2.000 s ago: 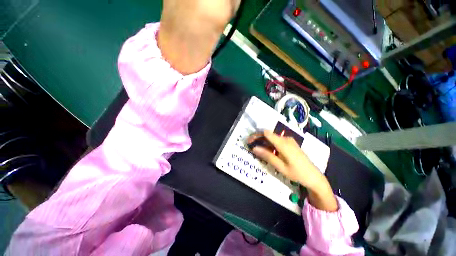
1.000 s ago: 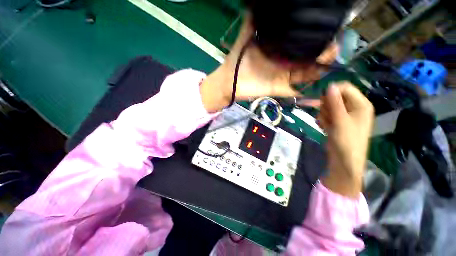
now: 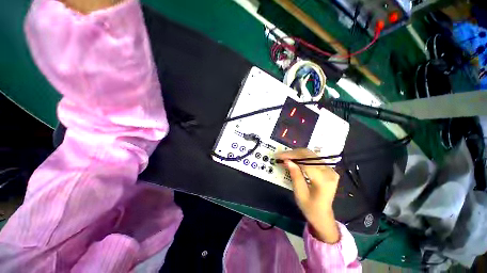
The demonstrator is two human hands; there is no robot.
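The white tester (image 3: 261,96) lies tilted on the black mat (image 3: 187,122), its red digits lit. My right hand (image 3: 317,186) is over its lower part, thumb and fingertips pinching the end of a thin black cable (image 3: 315,160) at the sockets. The plug tip is hidden by the fingers. The cable runs right and loops back. Another short black lead (image 3: 257,146) curves over the sockets. My left sleeve (image 3: 107,69) reaches up at the left; only a strip of wrist shows at the top edge and the left hand is cut off.
A white-yellow coil of leads (image 3: 307,80) and red wires (image 3: 320,50) lie behind the tester. The bench instrument (image 3: 368,16) is at the top right. A crumpled grey pile (image 3: 438,197) lies at the right. Black headphones (image 3: 427,80) show blurred beyond the grey bar (image 3: 438,102).
The black headphone held up near the top centre has left that spot. My right hand has come down to the tester sockets with a cable. My left arm has moved left, its hand out of view.
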